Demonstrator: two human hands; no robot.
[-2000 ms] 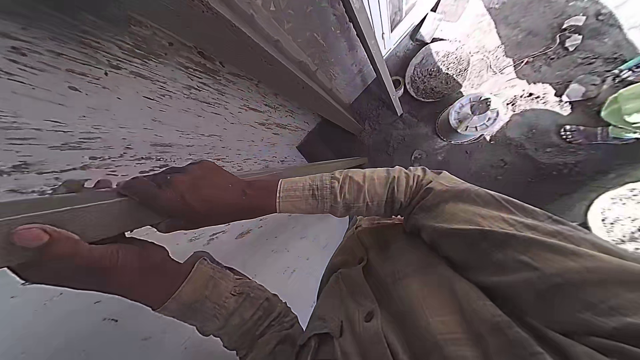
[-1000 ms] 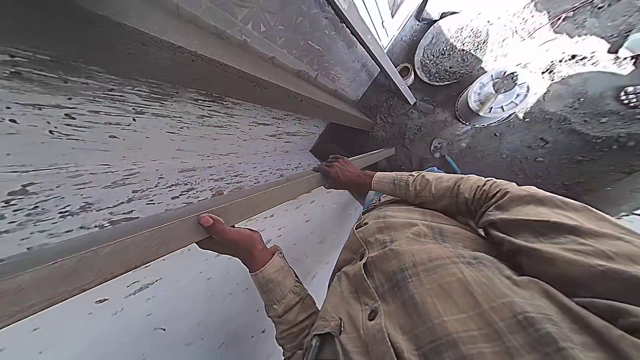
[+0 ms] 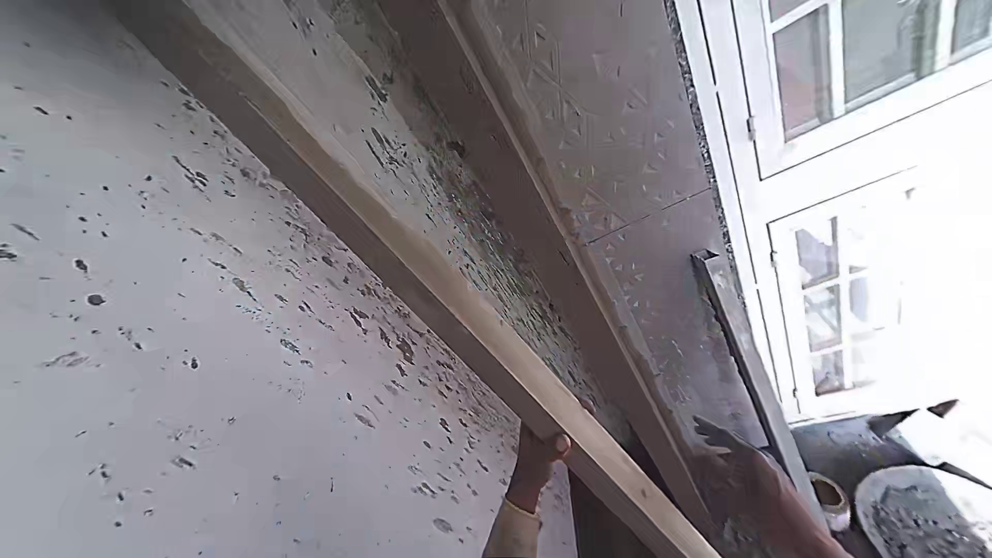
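Note:
A long straight wooden board (image 3: pixel 465 310) runs diagonally from the upper left to the bottom of the view, in front of a wall spattered with mortar (image 3: pixel 232 387). My left hand (image 3: pixel 542 457) grips the board near its lower part, thumb on the near edge and fingertips showing over the far one. To the right, my right hand (image 3: pixel 744 480) is off the board, fingers spread, against or close to the lower part of a patterned tiled surface (image 3: pixel 620 178). Its fingers are blurred, and whether they touch the surface is unclear.
A brown frame-like edge (image 3: pixel 542 201) runs beside the patterned surface. A metal bar (image 3: pixel 744 349) leans at the right, near a white-framed window (image 3: pixel 829 310). A roll of tape (image 3: pixel 829 496) and a basin of mortar (image 3: pixel 914 511) stand at the lower right.
My right hand has let go of the board and moved to the patterned surface. My left hand still holds the board. The view has swung up along the wall.

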